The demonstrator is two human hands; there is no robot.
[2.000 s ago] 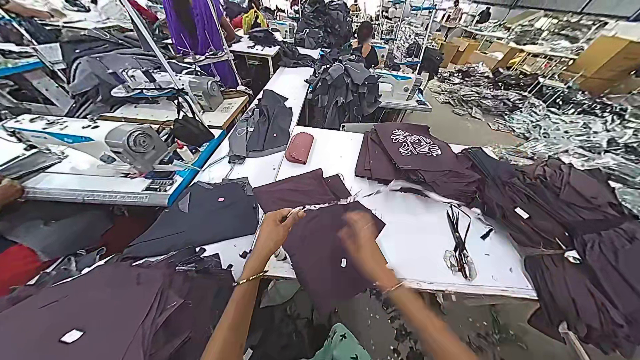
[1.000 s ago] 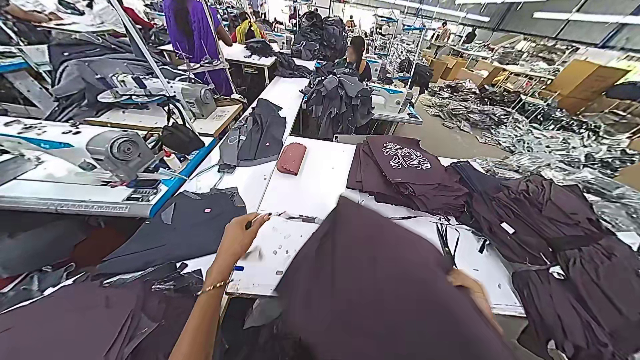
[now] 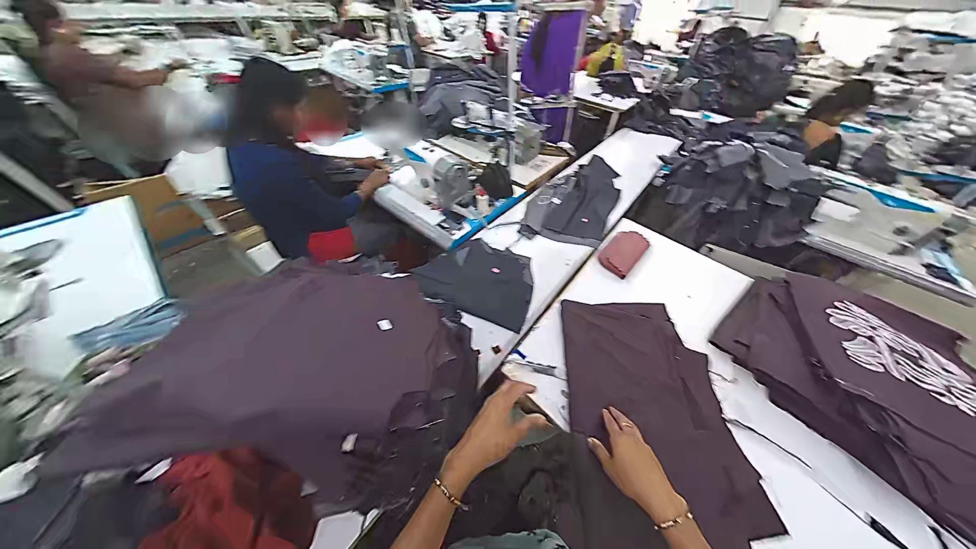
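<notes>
My left hand [image 3: 499,428] is held with fingers apart between the two fabric piles, holding nothing that I can see. My right hand [image 3: 629,457] rests flat on a dark maroon fabric piece [image 3: 671,404] that lies on the white table and hangs over its near edge. To the left is a large pile of maroon fabric panels [image 3: 305,358] with small white stickers. Just beyond my left hand, a small grey tool [image 3: 536,367] lies at the table's edge; its kind is unclear.
At the right is a stack of maroon panels with a white print [image 3: 900,358]. A dusty-red block-like object [image 3: 624,254] and dark grey cut pieces [image 3: 488,282] lie further back. A co-worker in blue [image 3: 293,183] sits at a sewing machine [image 3: 442,179] at the left.
The maroon piece that was raised in front of me now lies on the table under my right hand. My left hand has moved nearer the table's front edge. The view has swung left.
</notes>
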